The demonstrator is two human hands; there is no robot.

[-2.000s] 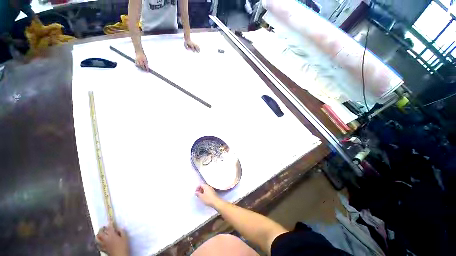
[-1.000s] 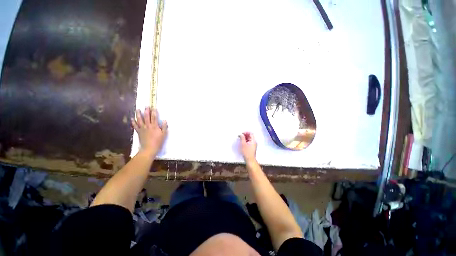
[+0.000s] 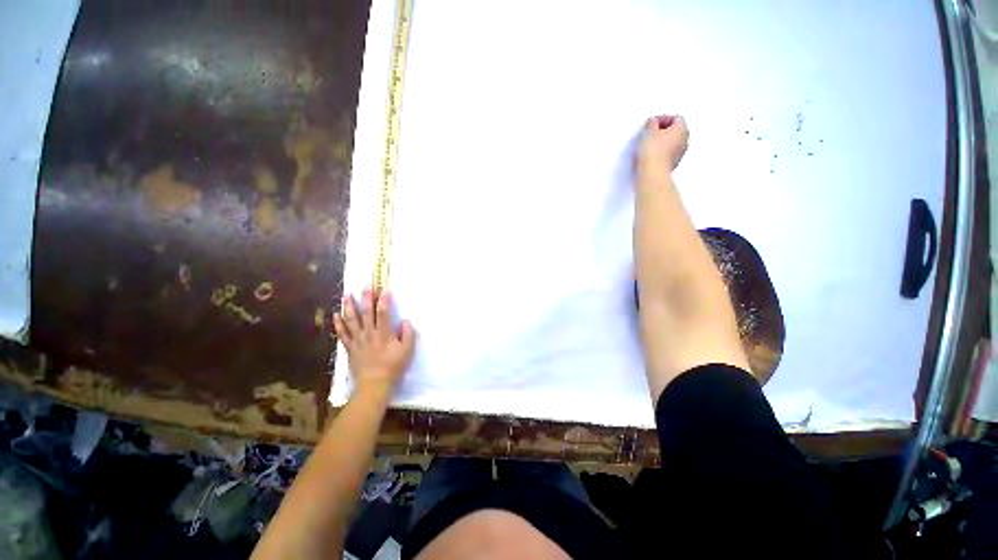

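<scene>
White fabric point(image 3: 525, 219) lies spread on the table. A yellow tape measure point(image 3: 387, 153) lies straight along its left edge. My left hand point(image 3: 375, 341) is flat with fingers spread over the tape's near end and the cloth. My right hand point(image 3: 663, 142) is over the middle of the cloth, fingertips pinched together; whether they hold anything is too small to tell. The oval tin point(image 3: 761, 312) with small metal bits stands on the cloth, partly hidden under my right forearm. Small dark dots, perhaps pins point(image 3: 799, 137), are scattered on the cloth right of my right hand.
A black oblong weight point(image 3: 918, 249) lies near the cloth's right edge. A long metal rail point(image 3: 961, 208) runs along the right side, with a small machine at its near end. Bare brown table point(image 3: 197, 186) shows at left, with another white cloth point(image 3: 20, 164) beyond. Scraps lie on the floor.
My right hand has moved from beside the tin to farther up the cloth, its forearm now across the tin. My left hand stays at the tape's near end. The view has shifted.
</scene>
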